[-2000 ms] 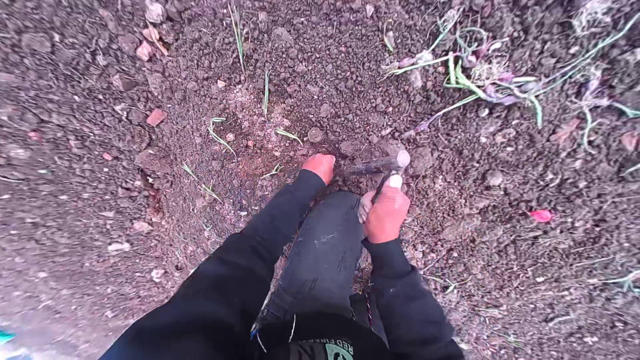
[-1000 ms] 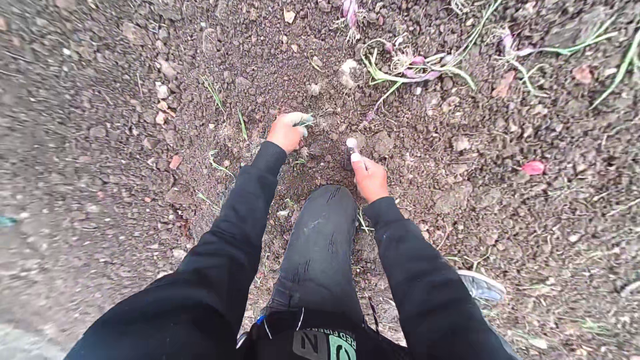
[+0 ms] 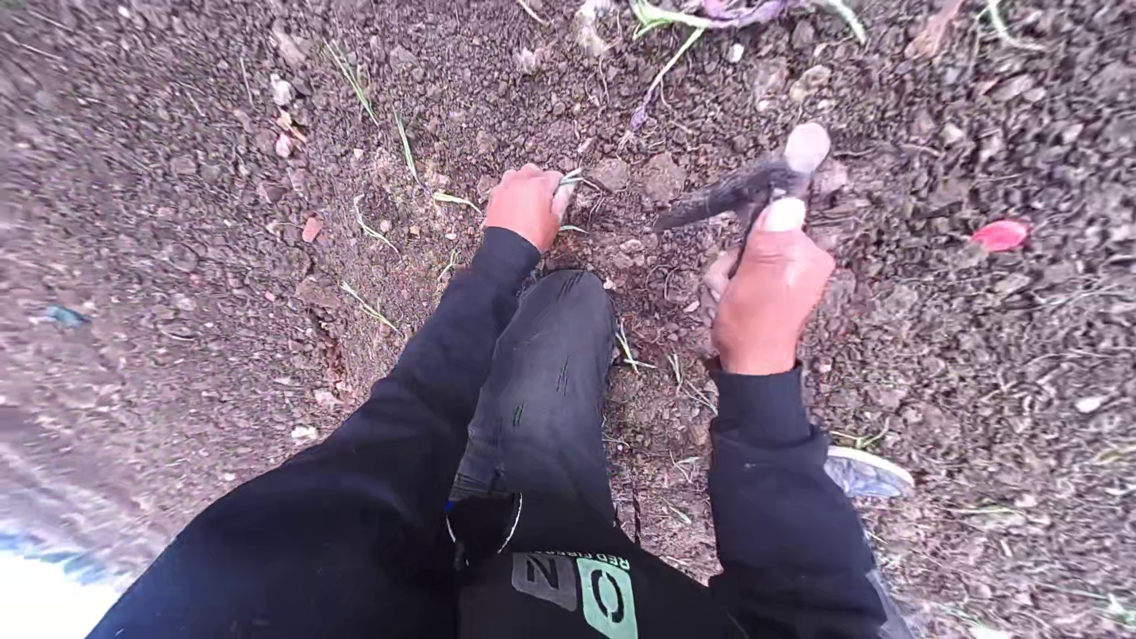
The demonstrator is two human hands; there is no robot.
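My right hand (image 3: 770,284) is closed round a small hand tool (image 3: 732,191) with a dark, dirty head and a pale rounded end; its exact kind cannot be told. The tool is held just above the soil, its dark tip pointing left. My left hand (image 3: 525,206) is low at the soil to the left of it, with thin pale-green plant stems (image 3: 571,177) pinched between thumb and fingers. Small green shoots (image 3: 404,146) stand in the soil left of that hand. My bent knee (image 3: 568,302) lies between both forearms.
Pulled plants with purple and green stems (image 3: 710,19) lie on the soil at the top. A red petal-like piece (image 3: 1001,235) lies at the right. Stones, such as a reddish one (image 3: 311,229), dot the ground. A shoe (image 3: 868,472) shows beside my right forearm.
My right hand has lifted the tool to the right, away from my left hand; the tool's dark head now shows more than one second ago. My left hand stays low at the soil.
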